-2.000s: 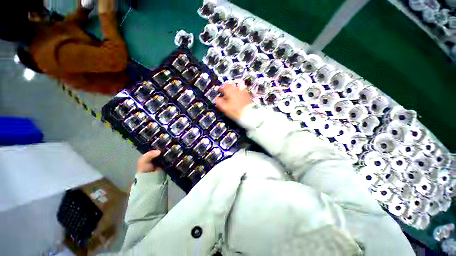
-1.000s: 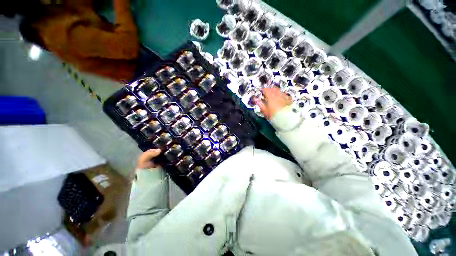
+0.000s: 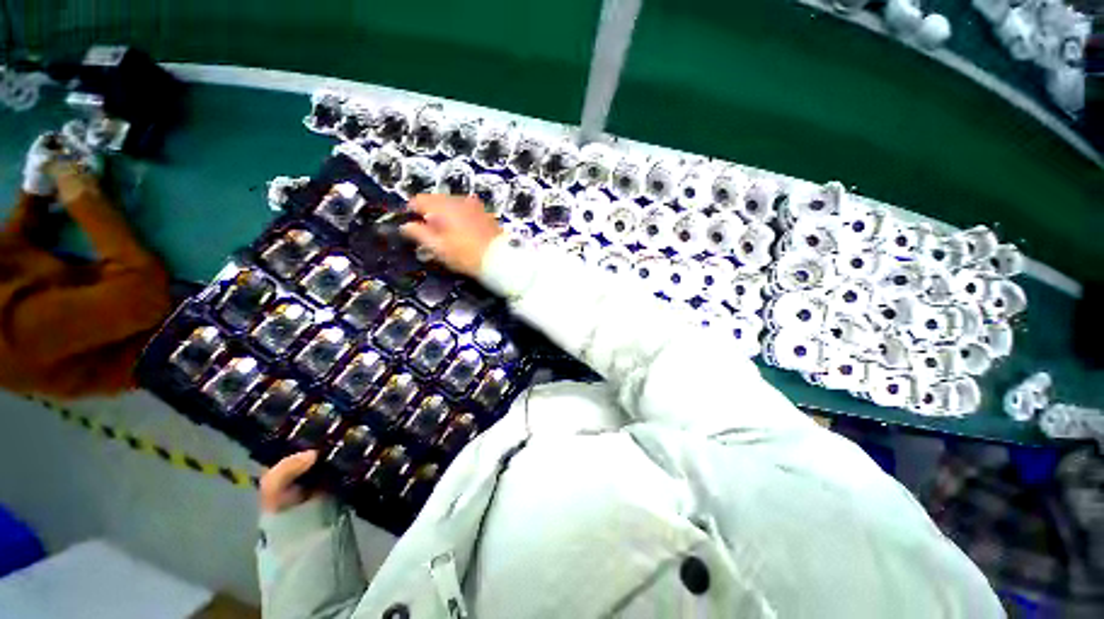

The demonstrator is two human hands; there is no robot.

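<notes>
A black blister tray (image 3: 418, 288) lies tilted in front of me, most pockets holding shiny silver insert parts (image 3: 325, 351); some pockets near its upper right side are empty. My left hand (image 3: 288, 480) grips the tray's near-left edge. My right hand (image 3: 454, 232) is over the tray's upper right side, fingertips down at a pocket; whether they hold a part is hidden. White round housings (image 3: 714, 232) stand in rows beyond the tray, those at the far left (image 3: 424, 131) with darker, shiny centres.
A neighbouring worker in an orange-brown sleeve (image 3: 115, 230) works at the left, near a black fixture (image 3: 131, 103). A pale rail (image 3: 242, 79) edges the green bench, with an upright (image 3: 609, 61) behind. One housing (image 3: 288, 191) stands apart by the tray. Yellow-black tape marks the floor.
The view has turned, bringing more bench into sight. My right hand has moved from the housings back over the tray. My left hand still holds the tray's edge.
</notes>
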